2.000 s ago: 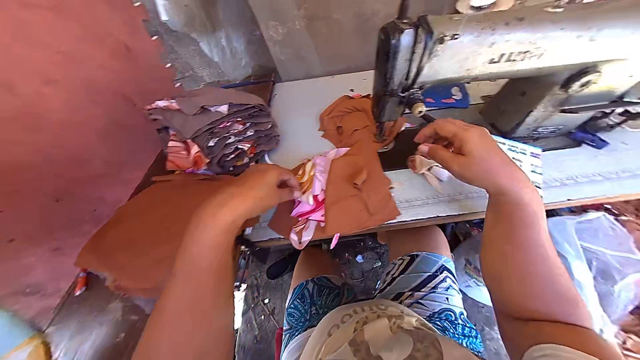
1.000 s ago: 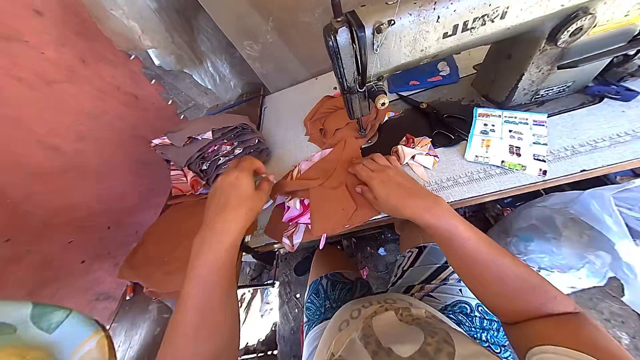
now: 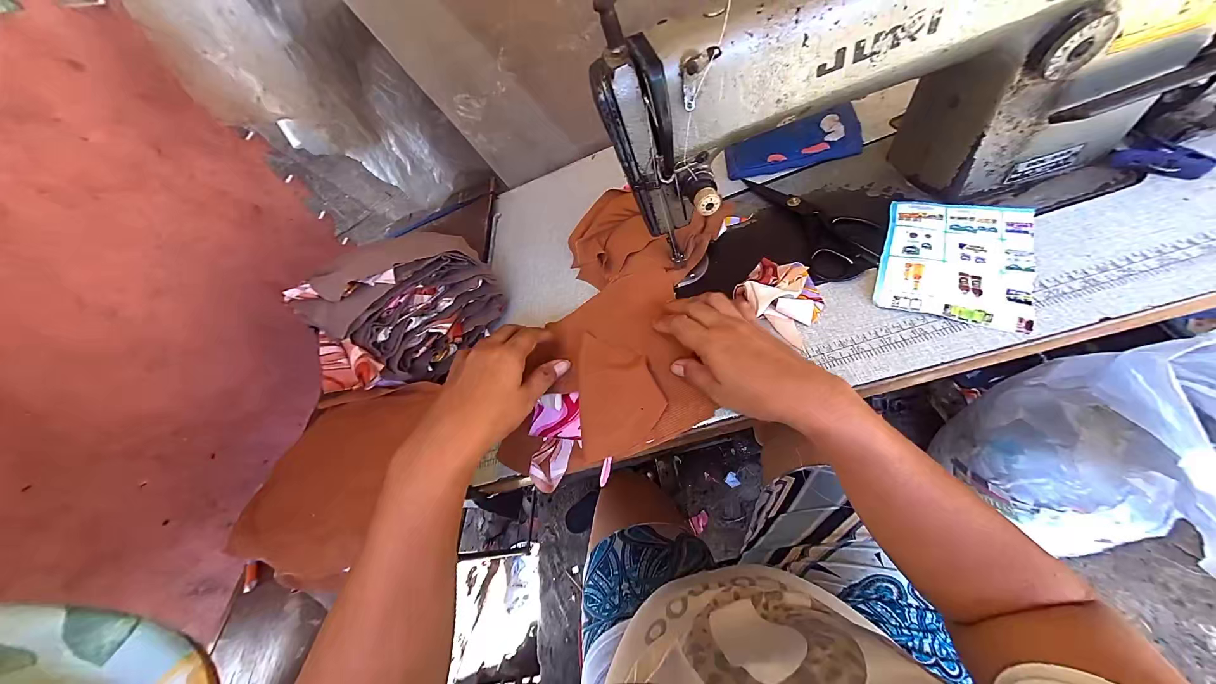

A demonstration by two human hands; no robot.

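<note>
A piece of rust-brown fabric [image 3: 617, 380] lies on the sewing machine table, its far part under the needle and presser foot [image 3: 676, 255] of a Juki sewing machine [image 3: 855, 57]. My left hand [image 3: 499, 375] is at the fabric's left edge, thumb apart from the fingers; whether it grips the cloth is unclear. My right hand [image 3: 746, 361] rests on the right side of the cloth with fingers spread. Pink patterned fabric strips [image 3: 554, 432] stick out at the near edge. Beyond the needle, more brown cloth [image 3: 603, 237] is bunched up. A crumpled patterned scrap [image 3: 781, 293] lies beyond my right hand.
Black-handled scissors [image 3: 836, 237], a printed sheet [image 3: 955, 266] and a blue cloth piece [image 3: 798, 142] lie right of the needle. Stacked grey-brown cut pieces [image 3: 418, 304] and brown cloth [image 3: 332, 484] are at left. A plastic bag [image 3: 1073, 437] stands below the table's right edge.
My right hand has moved from beside the patterned scrap onto the brown cloth. My left hand has left the pink strips, moved toward the stack, then come back to the cloth's left edge.
</note>
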